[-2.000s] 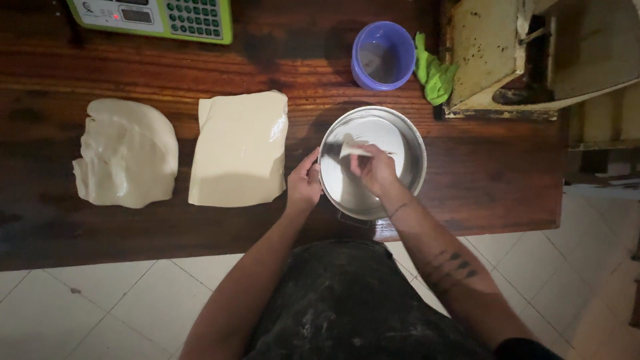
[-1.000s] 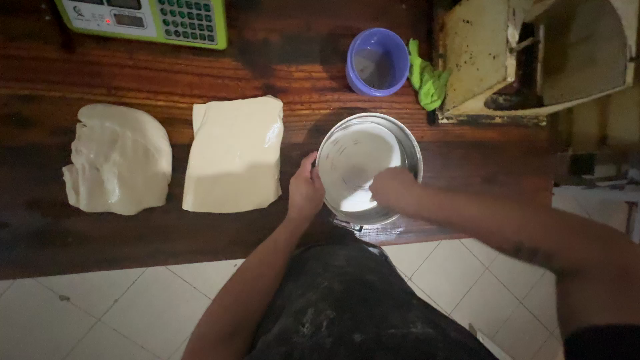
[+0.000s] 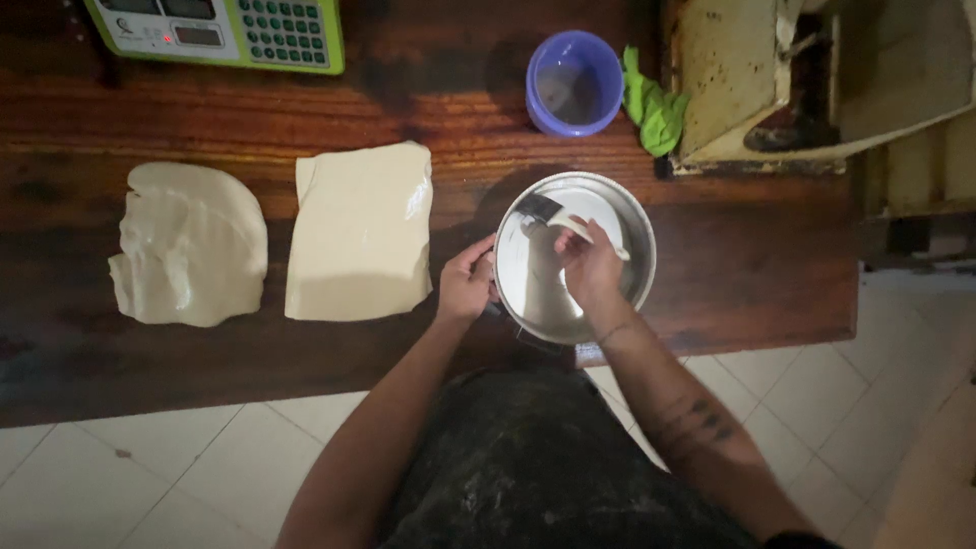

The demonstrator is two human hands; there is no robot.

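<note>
My left hand (image 3: 467, 284) grips the left rim of a round metal pan (image 3: 646, 236) near the table's front edge. Inside the pan, my right hand (image 3: 591, 263) is closed around the pale handle of a brush (image 3: 540, 207). The brush's dark head lies against the upper left of the pan's inside. Left of the pan is a smooth, roughly rectangular slab of dough (image 3: 362, 236). Farther left lies a rounder piece of dough (image 3: 191, 244) with an uneven left edge.
Behind the pan stands a purple plastic container (image 3: 573, 84) with liquid in it. A crumpled green cloth (image 3: 657, 114) lies beside it, against a worn, cream-coloured metal machine (image 3: 724, 76). A green-edged digital scale (image 3: 221, 34) sits at the back left of the wooden table (image 3: 747, 282).
My right hand has moved from the pan's lower right a second ago back toward its middle, and the brush is now plainly visible. My left hand has stayed at the rim.
</note>
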